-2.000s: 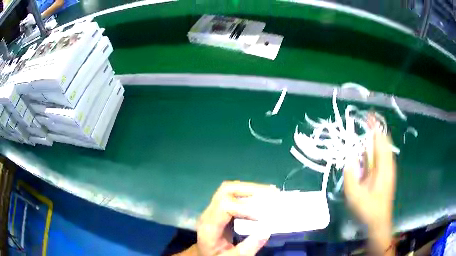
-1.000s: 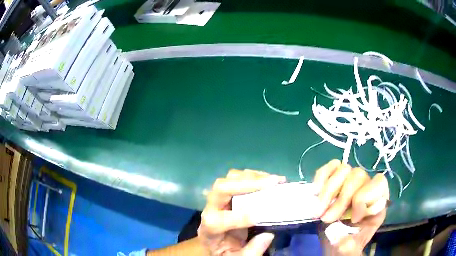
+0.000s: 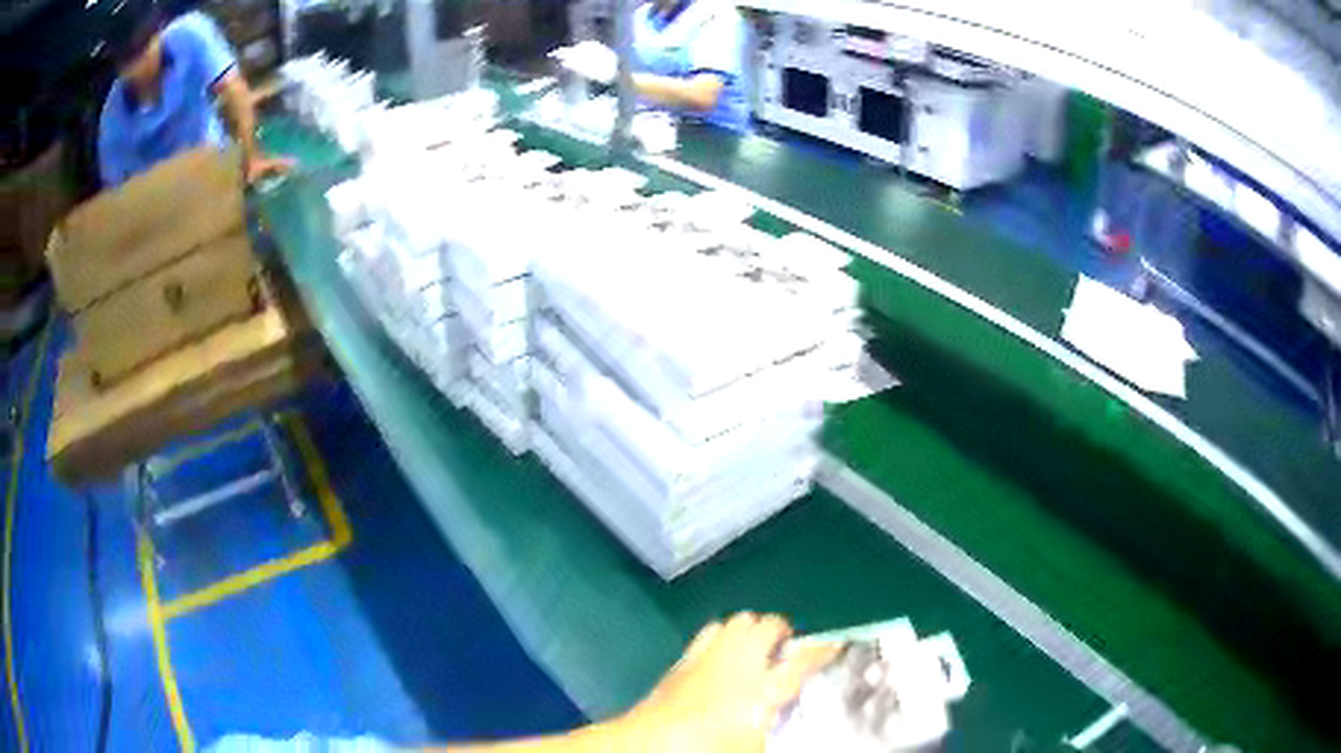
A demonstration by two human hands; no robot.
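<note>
My left hand point(image 3: 735, 681) comes in from the bottom edge and is closed on the left end of a retail box point(image 3: 880, 691). The box's picture side faces up and it is blurred, cut off by the bottom edge. Stacked white retail boxes point(image 3: 662, 441) stand on the green bench in the middle, in several piles running away from me, ahead of my left hand. My right hand is not in view.
A grey metal rail point(image 3: 985, 589) divides bench and belt. A white strip point(image 3: 1096, 724) lies at lower right, white sheets point(image 3: 1129, 336) on the far surface. Brown cartons point(image 3: 177, 302) stand on a metal frame at left. Two people in blue point(image 3: 184, 96) are beyond.
The view has swung left to the stacks; the liner pile has left the picture. The box is now picture side up in my left hand. My right hand has gone out of view.
</note>
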